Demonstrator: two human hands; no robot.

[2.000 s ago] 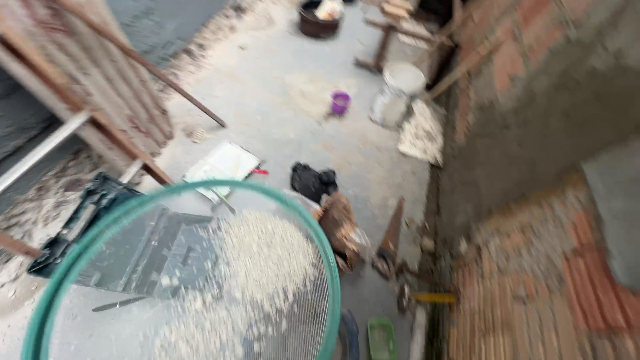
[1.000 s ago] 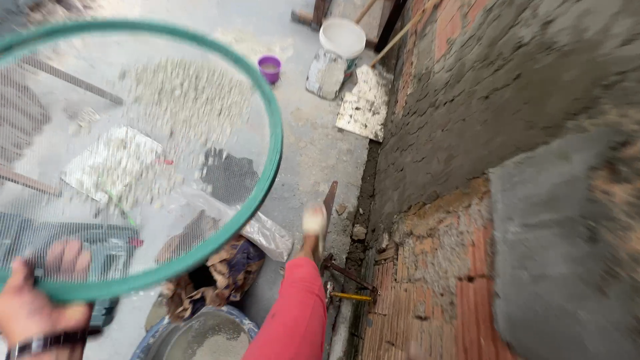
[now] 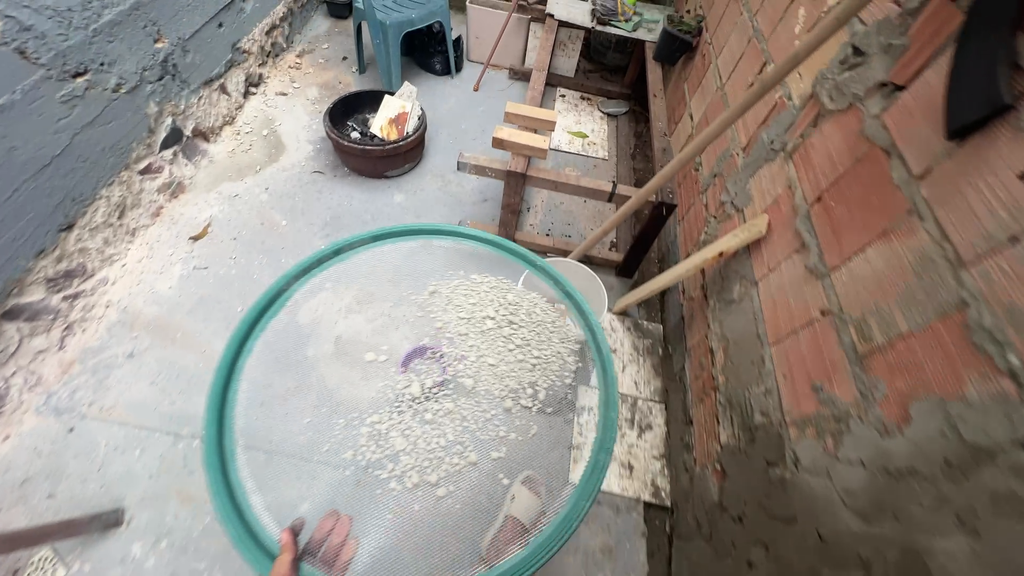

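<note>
A round sieve with a green rim (image 3: pixel 220 400) and fine mesh fills the lower middle of the view. Pale lumps and grains (image 3: pixel 512 332) lie on its mesh, mostly toward the right. My left hand (image 3: pixel 312 548) grips the near left part of the rim, its thumb outside and its fingers seen through the mesh. My right hand is out of view. Through the mesh show a purple container (image 3: pixel 424 364) on the floor and a foot in a light sandal (image 3: pixel 526 500).
A brick wall (image 3: pixel 864 224) runs along the right, with long poles (image 3: pixel 720 120) leaning there. A white bucket (image 3: pixel 588 284) stands beyond the sieve. Farther off are a round brown tub (image 3: pixel 376 160), a timber frame (image 3: pixel 520 172) and a blue plastic stool (image 3: pixel 404 16). A rough grey wall (image 3: pixel 96 104) borders the left.
The view has swung toward the far end of the yard. The sieve has come from the upper left to the lower middle of the view, with my left hand still on its rim.
</note>
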